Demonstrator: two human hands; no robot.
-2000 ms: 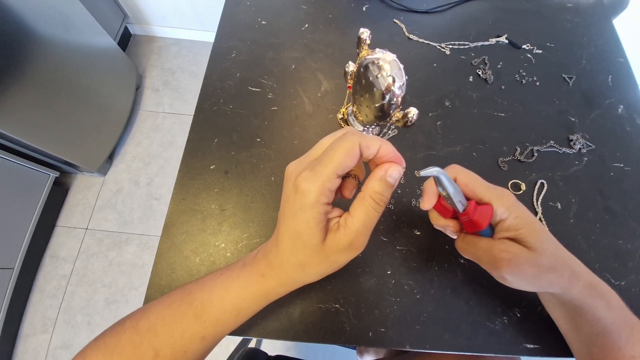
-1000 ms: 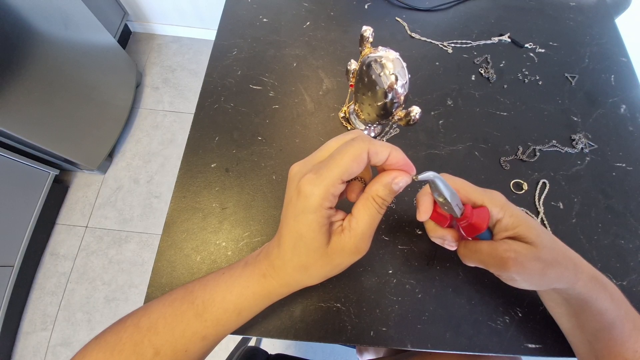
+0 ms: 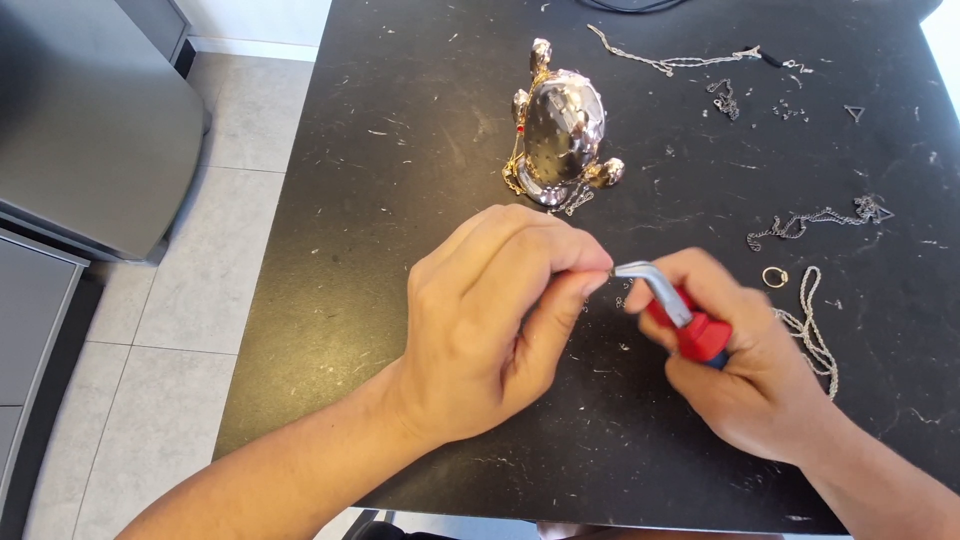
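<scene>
My left hand (image 3: 495,315) pinches a tiny metal piece (image 3: 612,271) between thumb and forefinger; most of it is hidden by the fingertips. My right hand (image 3: 750,367) is closed around bent-nose pliers (image 3: 667,296) with red and blue handles. The tips of the pliers meet the tiny piece at my left fingertips. Small jump rings (image 3: 621,302) lie on the black table just below the pliers' tips. Beyond my left hand stands a shiny metallic turtle-like figurine (image 3: 564,127), with a gold chain (image 3: 513,171) draped over its left side.
On the right of the black table (image 3: 375,225) lie a silver chain with a black part (image 3: 667,64), a small dark chain (image 3: 724,101), a triangle pendant (image 3: 854,112), a longer dark chain (image 3: 817,217), a gold ring (image 3: 775,277) and a rope chain (image 3: 810,330). A black cable (image 3: 634,7) crosses the far edge.
Two seconds ago the pliers' tips were apart from my left fingertips; now they touch there. My left hand has turned, with its back more toward the camera.
</scene>
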